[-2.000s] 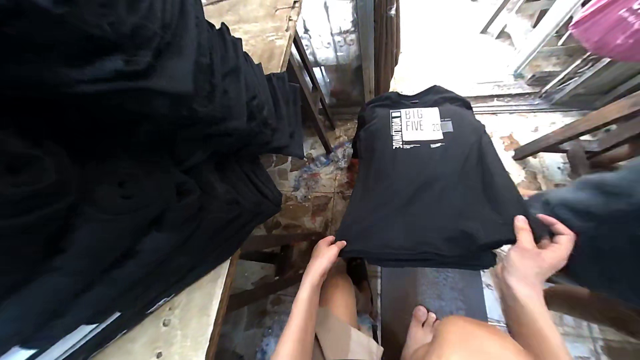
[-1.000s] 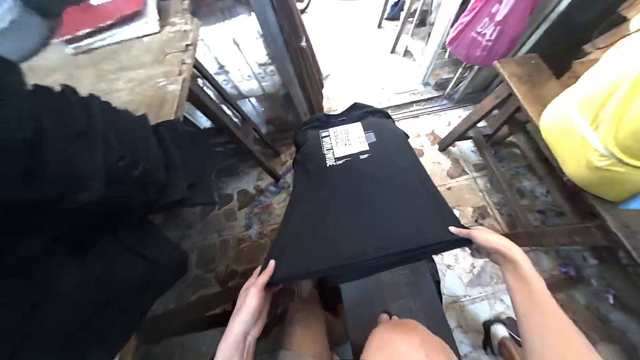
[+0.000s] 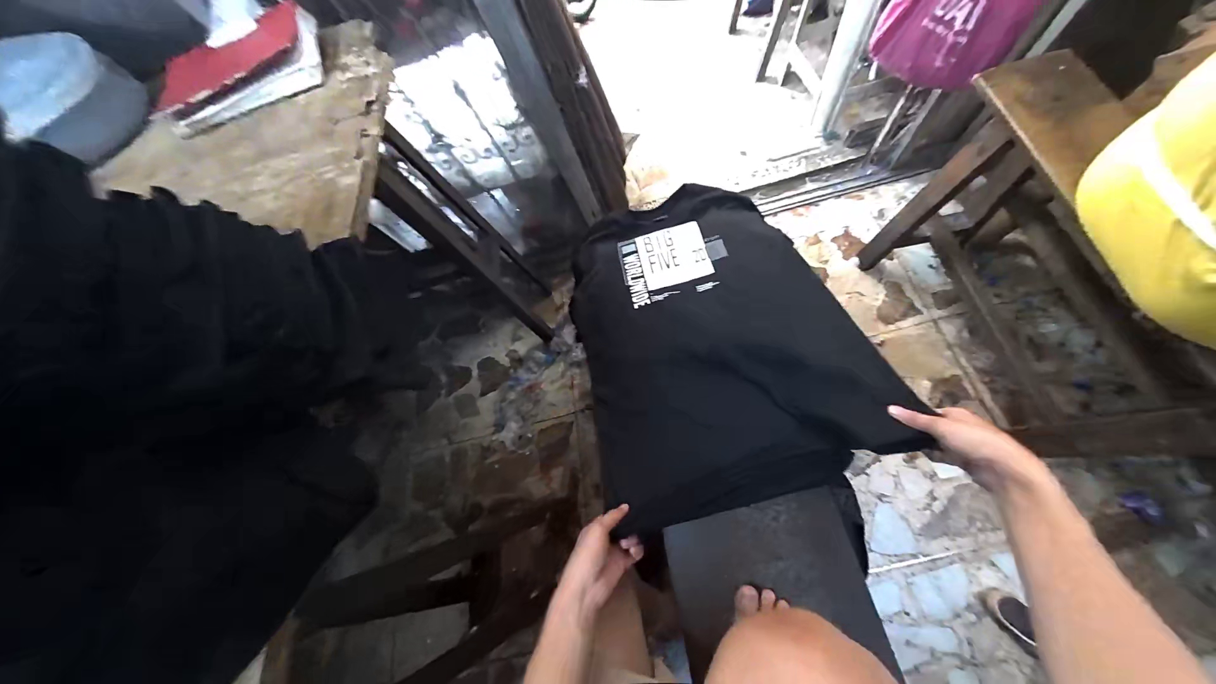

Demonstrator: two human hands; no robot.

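Note:
A black T-shirt (image 3: 722, 380) with a white and grey print near its collar lies over a dark narrow board (image 3: 769, 551) in front of me. My left hand (image 3: 603, 560) pinches the near left corner of the shirt's hem between thumb and fingers. The near right corner is gripped by my right hand (image 3: 959, 442), which pulls it out past the board's side. Between the two hands the hem sags slightly over the board. More dark cloth shows beneath the shirt at the board's right edge.
A large heap of black garments (image 3: 171, 380) fills the left. Behind it stands a wooden table (image 3: 285, 142) with a red item (image 3: 233, 59). At the right are a wooden bench (image 3: 1069, 100), someone in yellow (image 3: 1159, 199) and a pink bag (image 3: 950, 38). A shoe (image 3: 1012, 617) rests on the tiled floor.
My view has swung right since the first frame. From one second ago, the hem has gone from straight and taut to slanted, its right corner now higher than the left.

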